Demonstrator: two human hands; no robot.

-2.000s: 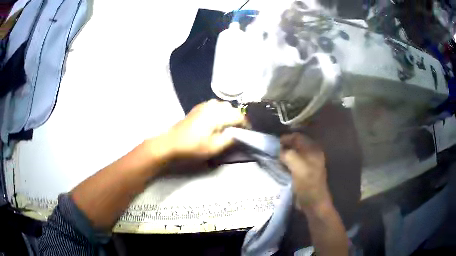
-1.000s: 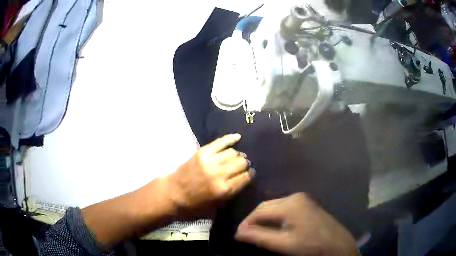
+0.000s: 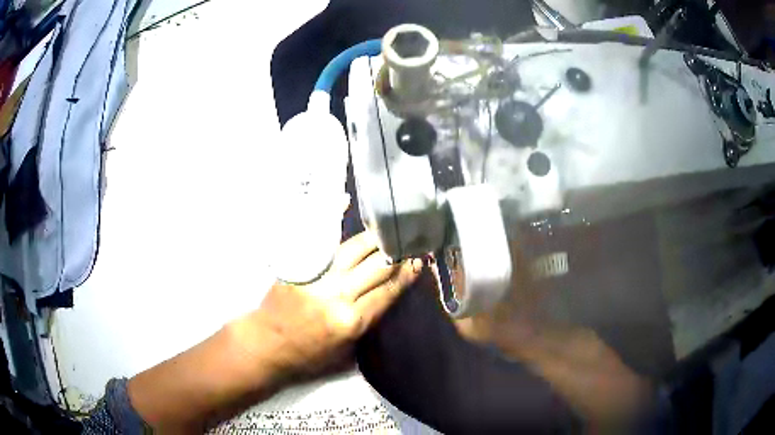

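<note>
The dark garment panel (image 3: pixel 442 365) lies under the head of the white sewing machine (image 3: pixel 595 127), and part of it shows behind the machine. My left hand (image 3: pixel 340 293) lies on the panel just left of the needle area, palm down, fingertips close under the head. My right hand (image 3: pixel 544 348) is blurred and rests low on the panel at the right, its fingertips near the white loop-shaped guard (image 3: pixel 484 255). The guard and head hide the needle and presser foot. Whether either hand pinches the cloth cannot be told.
A white rounded nozzle or lamp (image 3: pixel 313 195) joins a blue tube (image 3: pixel 340 64) left of the head. A stack of pale blue-grey cut pieces (image 3: pixel 81 161) lies at the table's left edge. Ruler marks (image 3: pixel 314 416) run along the front edge.
The view has moved closer to the machine head. My left hand has moved up beside the needle area. My right hand has moved right and forward over the panel. The pale fold seen earlier was turned under.
</note>
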